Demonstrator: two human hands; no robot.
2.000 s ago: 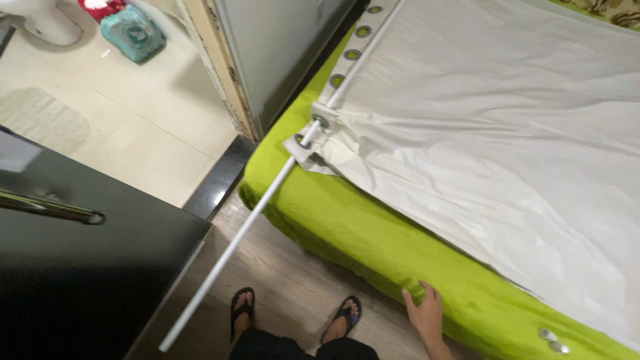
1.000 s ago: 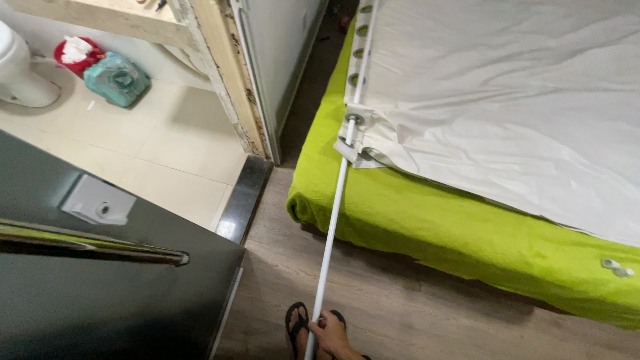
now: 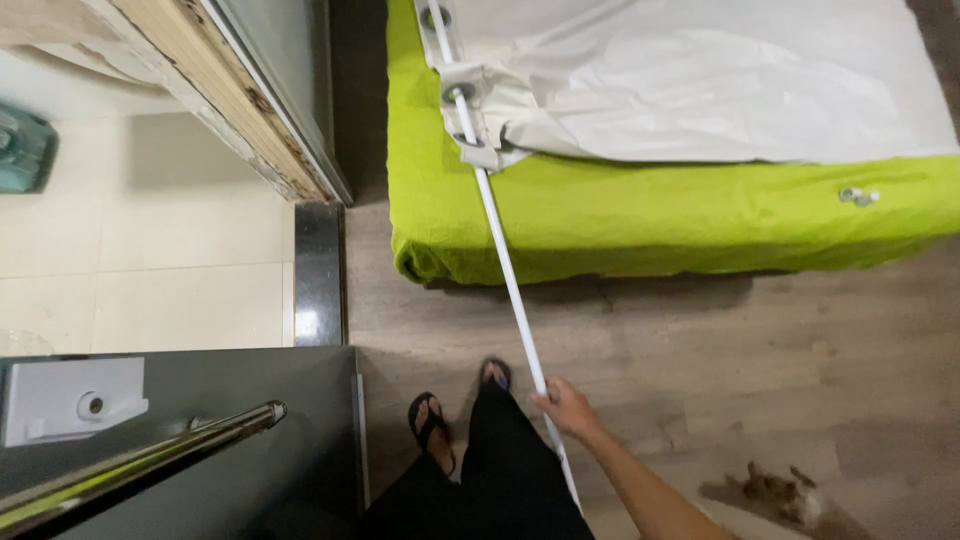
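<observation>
My right hand (image 3: pixel 564 405) is closed around a long white curtain rod (image 3: pixel 511 277), below the bed's edge. The rod's lower end runs down past my trouser leg. Its upper part passes through the metal eyelets of a white curtain (image 3: pixel 675 90), which lies spread and creased on a bed with a lime-green cover (image 3: pixel 637 202). The curtain is bunched at its near corner, around the last eyelets. Small white and metal pieces (image 3: pixel 859 197) rest on the green cover at the right. My left hand is not in view.
A dark door (image 3: pixel 300 465) with a metal handle (image 3: pixel 150 465) stands at lower left. Above it, a black sill (image 3: pixel 319 274) borders a tiled room with a teal container (image 3: pixel 26 150). A worn wooden door frame (image 3: pixel 247 97) rises beside it. A small furry animal (image 3: pixel 780 491) is on the floor, lower right.
Two seconds ago my right hand was empty beside the green cover; it has since taken hold of the rod. The view has shifted, and the animal now shows on the floor.
</observation>
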